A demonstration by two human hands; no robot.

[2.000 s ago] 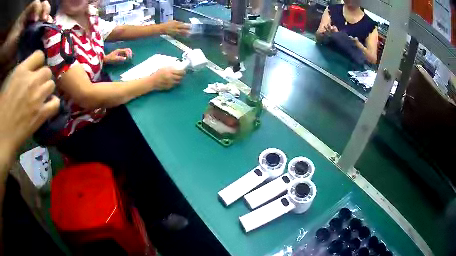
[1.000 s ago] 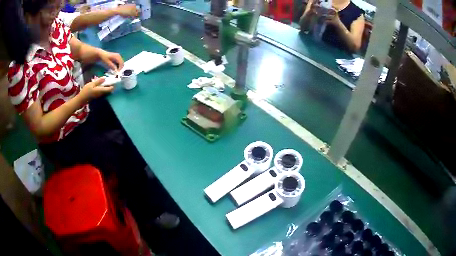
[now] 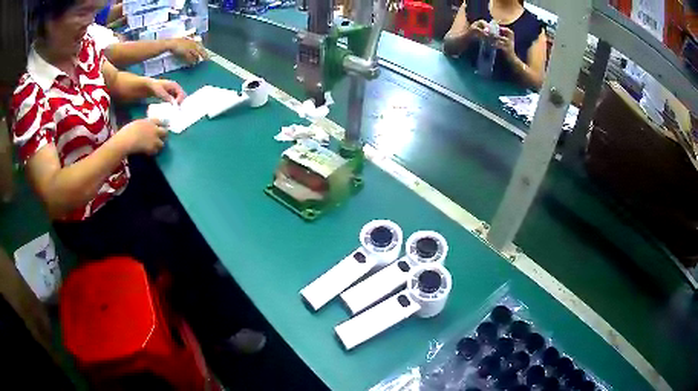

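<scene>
Neither of my hands is in view. Three white handheld fans lie side by side on the green bench: one at the left (image 3: pixel 350 264), one in the middle (image 3: pixel 398 269) and one nearest me (image 3: pixel 393 307). Their round heads point up and to the right, with black centres facing up. Their handles point down and to the left, each with a small dark window. At the bottom right, several black centre caps (image 3: pixel 501 315) lie in rows on a clear, wrinkled plastic sheet (image 3: pixel 451 353), which the frame's lower edge cuts off.
A green hand press (image 3: pixel 318 177) stands beyond the fans, with a crumpled white cloth (image 3: pixel 303 133) behind it. A neighbour (image 3: pixel 76 126) sits at the left near a red stool (image 3: pixel 107 309). A metal post (image 3: pixel 536 137) rises beside the conveyor; another person (image 3: pixel 501 46) is across it.
The view has shifted, so the bench things sit further left. The hands seen at the left edge two seconds ago are gone. The neighbour's hands have moved back from the white sheets' far side.
</scene>
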